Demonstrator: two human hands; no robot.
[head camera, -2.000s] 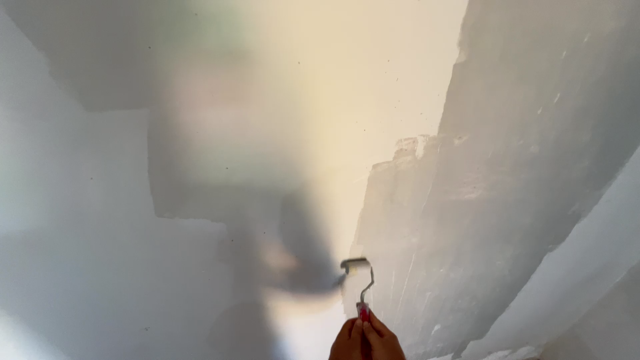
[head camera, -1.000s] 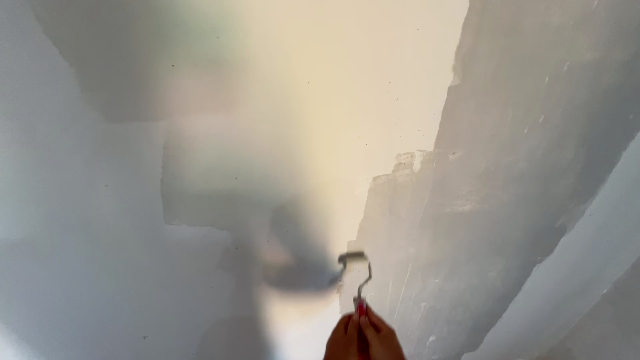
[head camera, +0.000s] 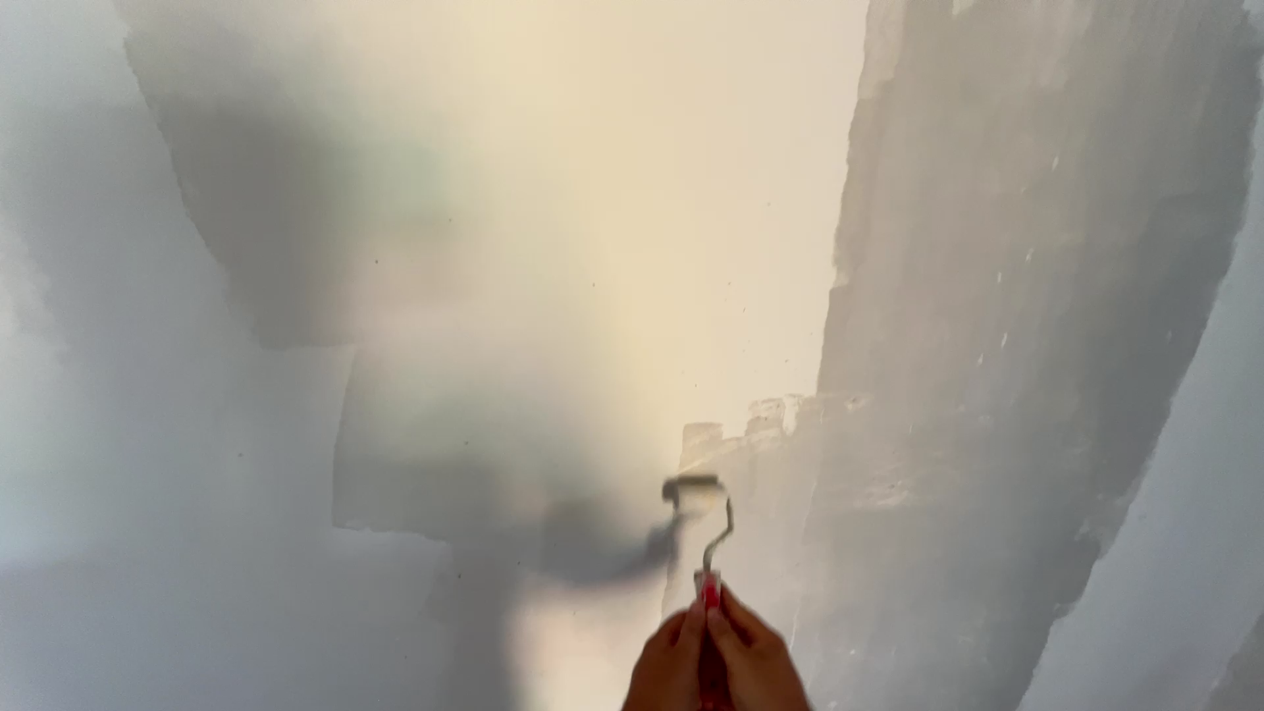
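A small paint roller (head camera: 694, 483) with a bent wire frame touches or hovers close to the wall, at the edge of a grey painted patch; which of the two I cannot tell. My left hand (head camera: 669, 660) and my right hand (head camera: 758, 654) are side by side at the bottom of the view, both closed around its red handle (head camera: 712, 632). The roller head lies above my hands and slightly to their left. Grey paint (head camera: 938, 395) covers a broad, uneven band on the right, with a stepped, streaky edge near the roller.
Pale wall (head camera: 731, 197) rises between the right band and another grey painted area (head camera: 267, 217) at the left. Shadows and warm light fall across the surface. A lighter strip (head camera: 1136, 553) runs along the lower right, and small dark specks dot the wall.
Both hands stay on the roller's handle. The view has shifted slightly across the wall. The roller stays near the left edge of the grey patch.
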